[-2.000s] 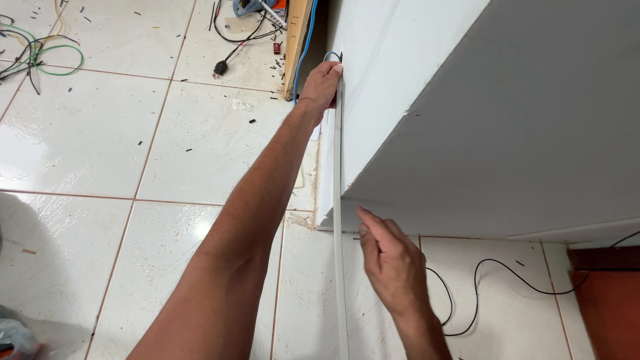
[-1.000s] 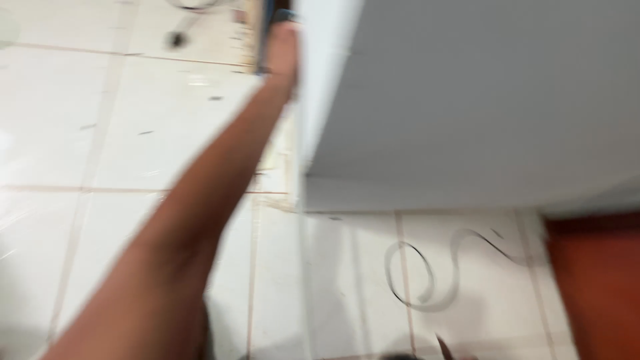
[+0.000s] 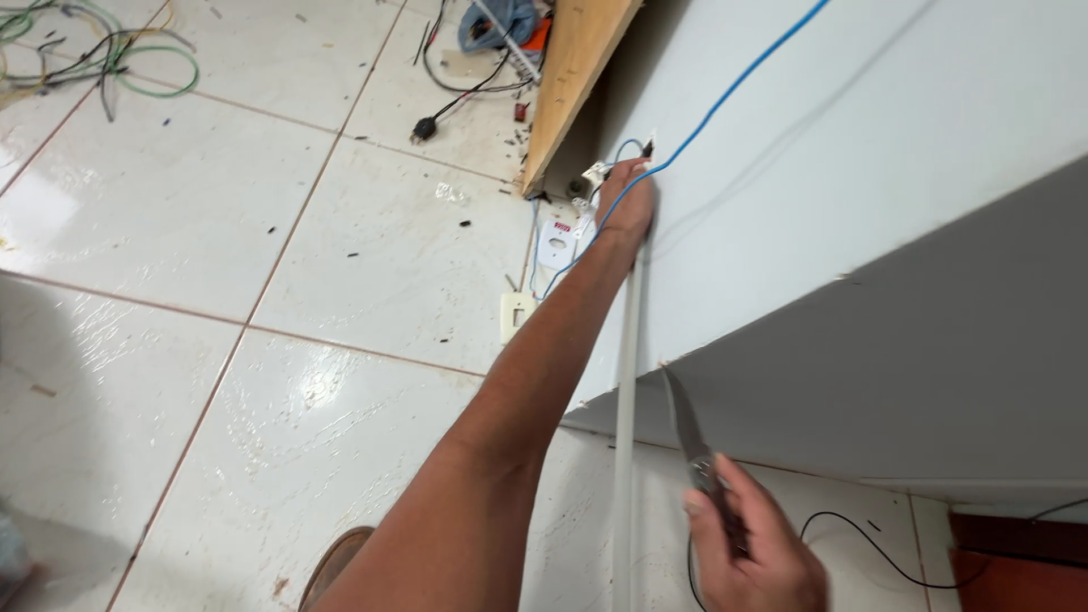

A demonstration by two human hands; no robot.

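My left hand [image 3: 627, 200] presses the upper end of a long white plastic strip [image 3: 626, 408], likely cable trunking, against the white wall [image 3: 748, 187] beside a small wall opening with wires. The strip runs down past the wall's corner toward the bottom of the view. In my right hand [image 3: 756, 544] is a knife [image 3: 690, 421] with a dark handle, its blade pointing up, its tip near the wall's lower edge to the right of the strip. A blue cable [image 3: 731, 89] passes over my left hand. How the left fingers grip the strip is partly hidden.
White and cream faceplates [image 3: 558, 245] lie on the tiled floor [image 3: 408, 280] beside my left forearm. A wooden board [image 3: 578, 76] stands near the wall. A black plug [image 3: 424, 128] and tangled wires [image 3: 127, 64] lie farther left. A black cable [image 3: 875, 548] curves at lower right.
My right hand, with no knife visible in it two seconds ago, now holds one. My left hand remains at the strip's upper end. The blue cable now crosses over that hand.
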